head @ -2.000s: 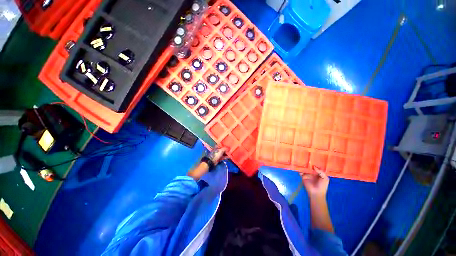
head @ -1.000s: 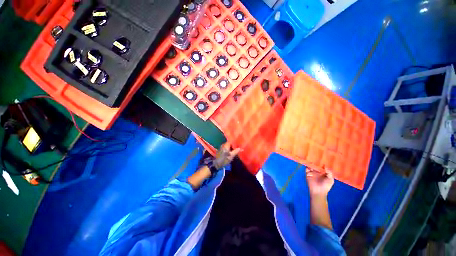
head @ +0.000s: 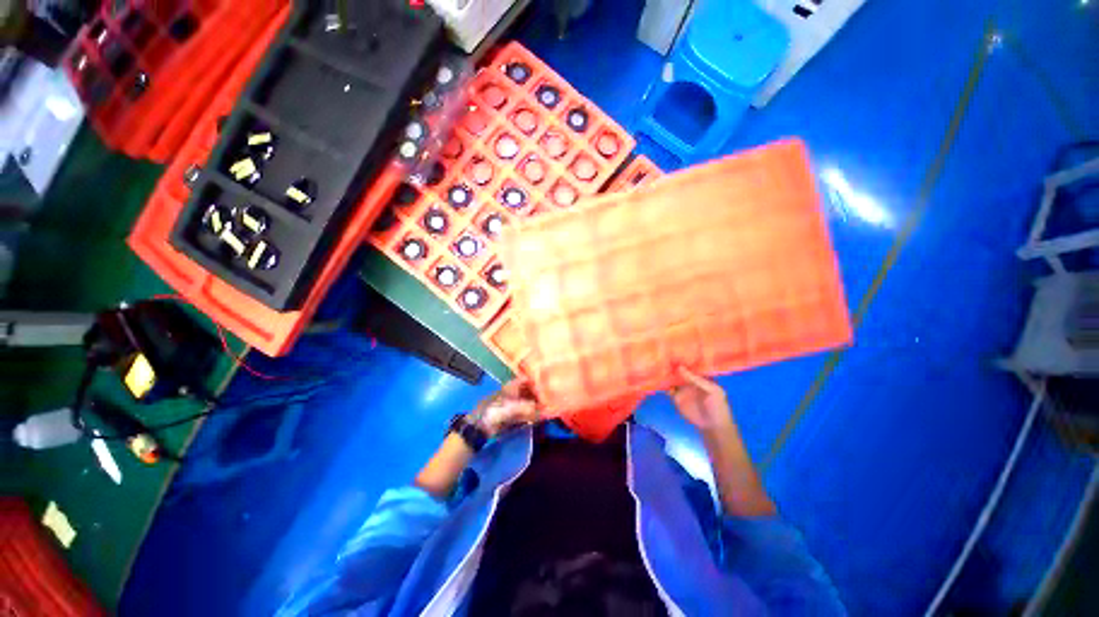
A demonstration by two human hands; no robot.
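Note:
My right hand point(head: 703, 400) grips the lower edge of an orange tray point(head: 687, 283), held tilted in front of me and slightly blurred. My left hand point(head: 509, 407) is at the tray's lower left corner, over the edge of another orange tray point(head: 593, 421) underneath; which edge its fingers grip is hard to tell. The held tray hides most of that lower tray. Beside them an orange compartment tray point(head: 519, 176) holds round black units with pale centres.
A black divided tray point(head: 316, 121) with pale-topped pieces lies on orange trays at the left. A clear blister tray point(head: 432, 121) sits beside it. A black box with yellow label point(head: 142, 350) and cables is on the bench. A blue stool point(head: 727, 54) stands on the floor.
My right hand has swung the held tray leftward over the lower tray and the compartment tray's near corner. The held tray's left corner is now by my left hand. The view has shifted slightly.

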